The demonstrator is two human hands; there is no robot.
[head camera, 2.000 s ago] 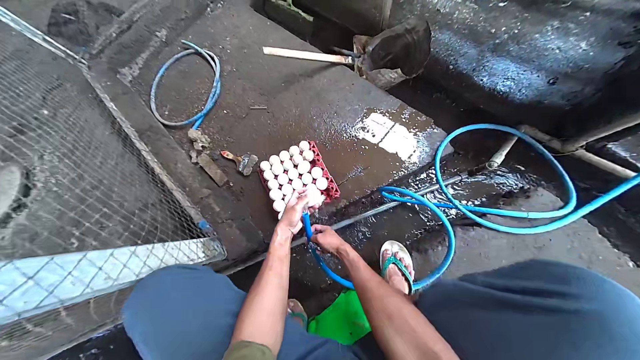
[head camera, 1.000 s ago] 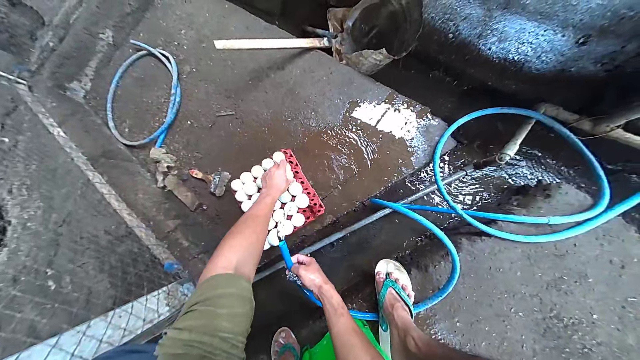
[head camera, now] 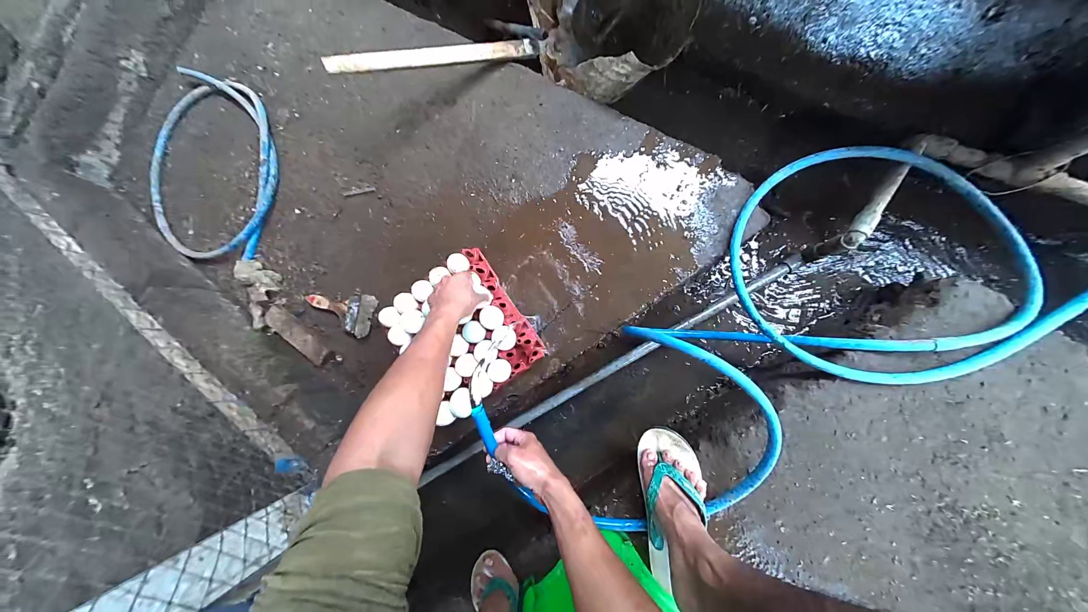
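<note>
Rows of white eggs (head camera: 465, 365) fill most of a red plastic egg tray (head camera: 518, 327), whose right edge shows bare cups. My left hand (head camera: 460, 296) reaches over the upper part of the tray, its fingers at an egg; whether they grip it is hard to see. Below the tray, my right hand (head camera: 524, 460) is closed around a blue hose (head camera: 484, 430). The hose end points at the lower eggs, and water runs from it onto them.
Blue hose loops (head camera: 884, 374) lie at right, another coil (head camera: 270, 170) at upper left. A paintbrush (head camera: 340, 311) rests left of the tray. A metal pipe (head camera: 620, 363) crosses the wet concrete. Sandalled feet (head camera: 671, 476) and something green (head camera: 552, 586) are at the bottom; wire mesh (head camera: 204, 552) is lower left.
My left hand was by the hose end at the tray's lower edge two seconds ago; it is now over the upper eggs. My right hand stays on the hose. The view has shifted.
</note>
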